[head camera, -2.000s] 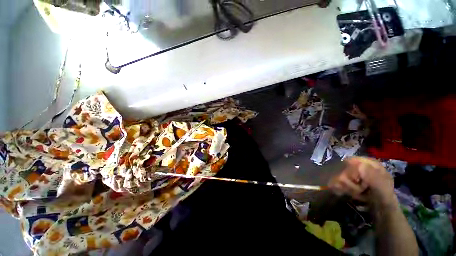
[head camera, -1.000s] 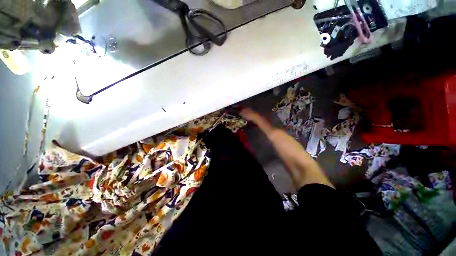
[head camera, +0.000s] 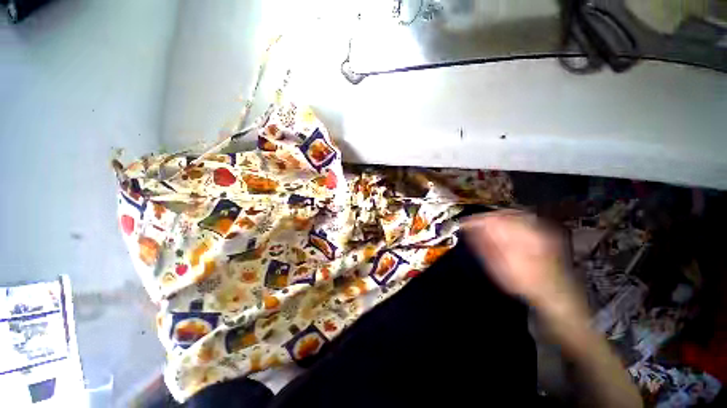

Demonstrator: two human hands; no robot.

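Note:
The printed garment piece [head camera: 255, 263], cream with orange, red and navy food motifs, is spread from the table edge over my dark-clothed lap. Its middle is gathered near the table's front edge. Thin printed strips [head camera: 253, 92] run from its upper part onto the table. My right hand [head camera: 514, 243] is blurred at the right end of the cloth; whether it holds anything cannot be told. My left hand is not clearly visible; only a blurred skin-toned patch shows at the cloth's lower left corner.
Dark-handled scissors [head camera: 594, 36] lie on the grey machine bed at the top right. The white table [head camera: 542, 123] runs along the top. Fabric scraps [head camera: 630, 295] lie on the floor at right. A printed paper sheet [head camera: 36, 343] is at the lower left.
The view has swung left, so the cloth and scissors appear further right. My right hand has come back from the table's front edge to the cloth's right end. The tray has left view.

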